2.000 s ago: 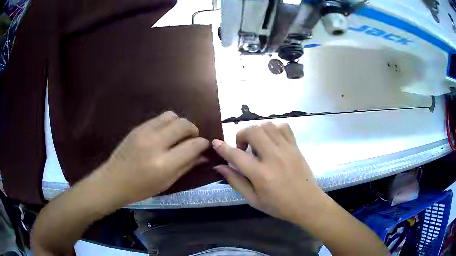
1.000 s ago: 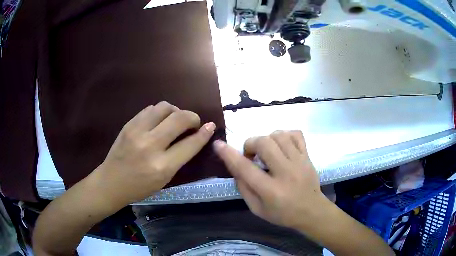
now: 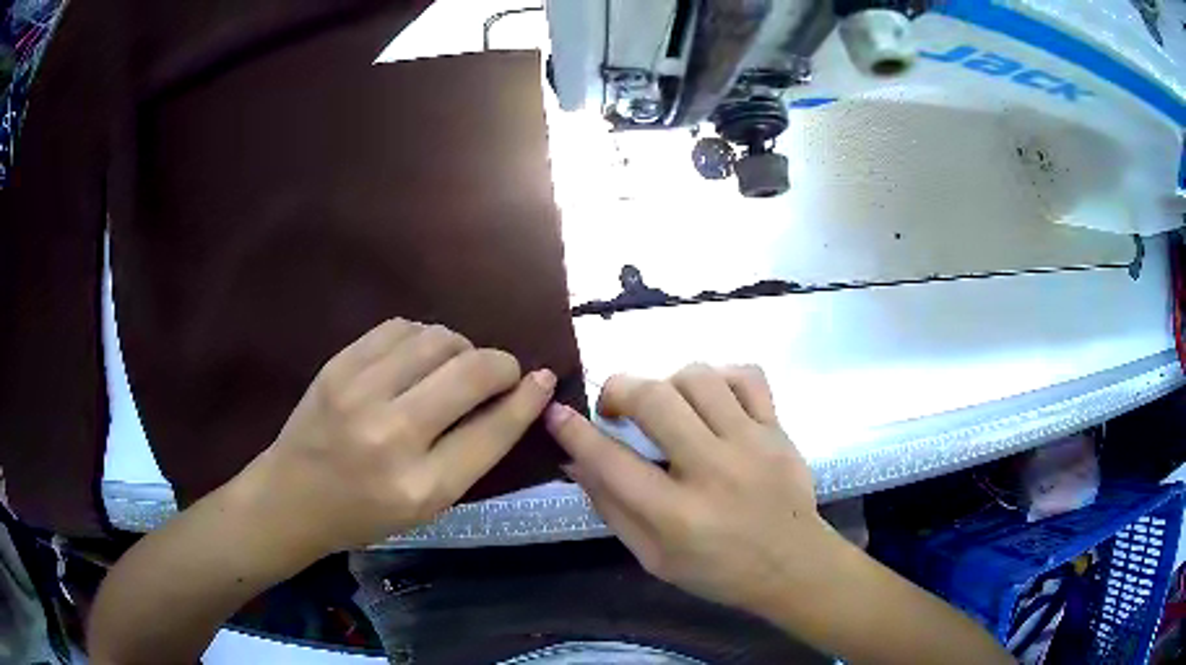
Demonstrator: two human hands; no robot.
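The dark brown garment panel (image 3: 325, 221) lies spread on the white table left of the machine, its straight right edge beside the needle area. My left hand (image 3: 403, 416) rests on its lower right part, thumb and forefinger pinching the cloth near the corner. My right hand (image 3: 696, 468) is at the same corner, its forefinger and thumb at the cloth edge. A small white thing shows under its curled fingers; what it is I cannot tell. The white sewing machine head (image 3: 702, 59) stands above right of the cloth. No cloth lies under it that I can see.
A measuring tape strip (image 3: 910, 455) runs along the table's front edge. A blue plastic crate (image 3: 1027, 546) stands below the table at the right. A dark chipped seam line (image 3: 832, 288) crosses the machine bed. The wearer's lap is below the table edge.
The view has shifted slightly up and back. Both hands stay at the panel's lower right corner, with fingertips moved a little. The white thing under my right fingers shows more clearly now.
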